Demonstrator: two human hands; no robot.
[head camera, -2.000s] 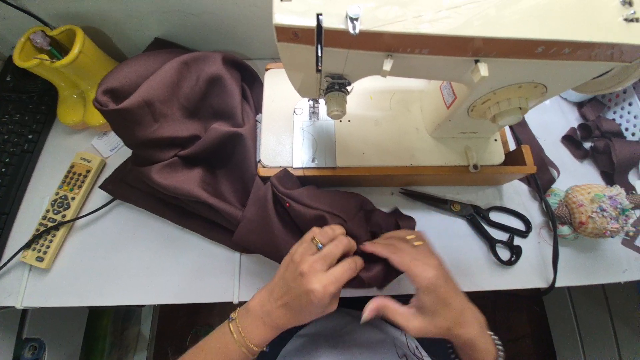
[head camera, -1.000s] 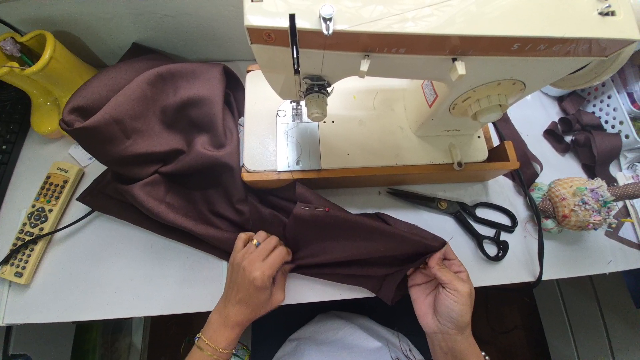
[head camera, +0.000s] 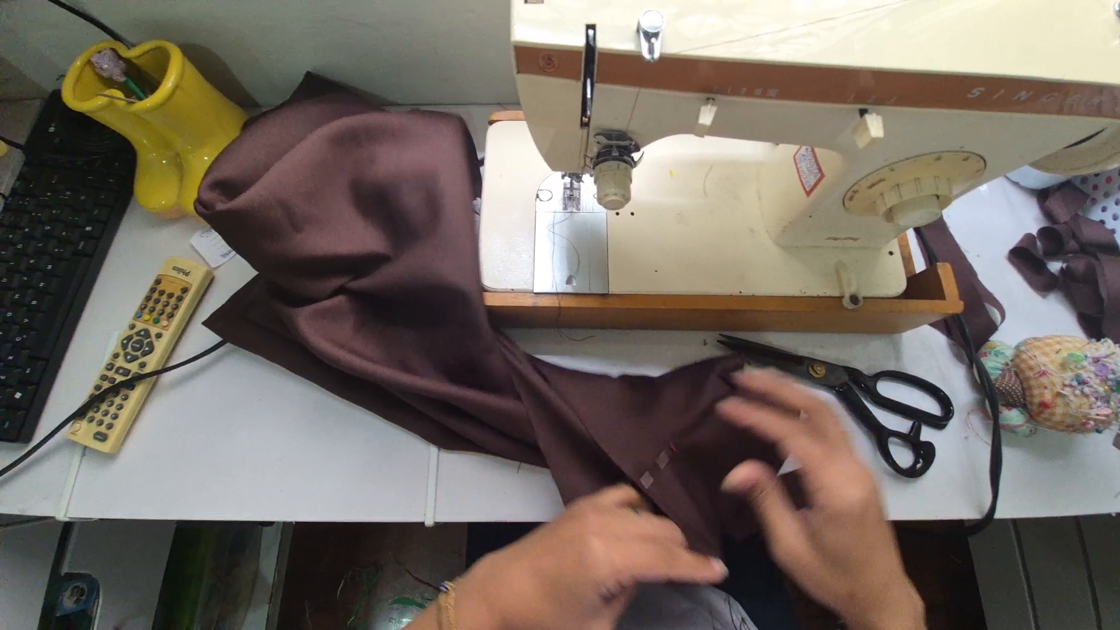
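Note:
A dark brown cloth (head camera: 376, 219) lies bunched left of a cream Singer sewing machine (head camera: 700, 236), and its narrower end runs down to the table's front edge. A pin with a red tip (head camera: 672, 450) and small pale marks show on that end. My left hand (head camera: 604, 560) is at the cloth's lower edge; its fingertips are partly hidden, so its hold on the cloth is unclear. With fingers spread and blurred, my right hand (head camera: 822, 499) is over the cloth's right end. Black-handled scissors (head camera: 862, 389) lie just beyond my right hand, in front of the machine.
At the left are a black keyboard (head camera: 57, 254), a yellow remote control (head camera: 140, 354) with a cable across it, and a yellow boot-shaped holder (head camera: 166, 131). A pincushion (head camera: 1063, 383), a black strap (head camera: 989, 429) and brown cloth strips (head camera: 1085, 262) lie at the right.
My right hand has come away from the cloth's corner, which it held at the right a second ago, and its fingers have spread. The cloth's right end, stretched out then, is now folded and turned.

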